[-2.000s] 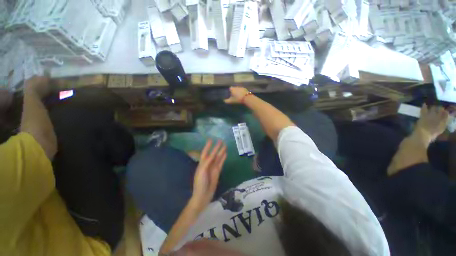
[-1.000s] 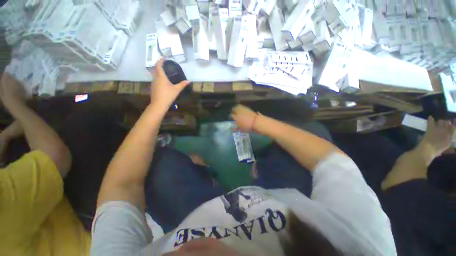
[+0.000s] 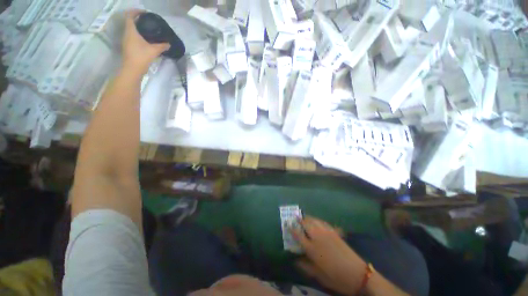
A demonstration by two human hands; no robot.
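Note:
My left hand (image 3: 139, 43) is stretched far forward over the table's left part and grips a black handheld object, bottle or scanner (image 3: 159, 33), round the side. My right hand (image 3: 324, 245) is low between the knees, with its fingers on a small printed white pack (image 3: 289, 226) over the green surface (image 3: 255, 202). Whether the fingers have closed on the pack cannot be told; the hand is blurred. Loose white cartons (image 3: 298, 107) lie in a heap on the table.
Stacked white cartons (image 3: 63, 58) stand at the table's left. Flat printed sheets (image 3: 373, 141) lie at the front edge (image 3: 243, 159). Wooden pallet parts are below the tabletop. A neighbour's yellow sleeve (image 3: 29, 277) shows at bottom left.
The view has shifted toward the table. My left hand took hold of the black object and has moved it left and farther forward. My right hand has moved down over the small pack.

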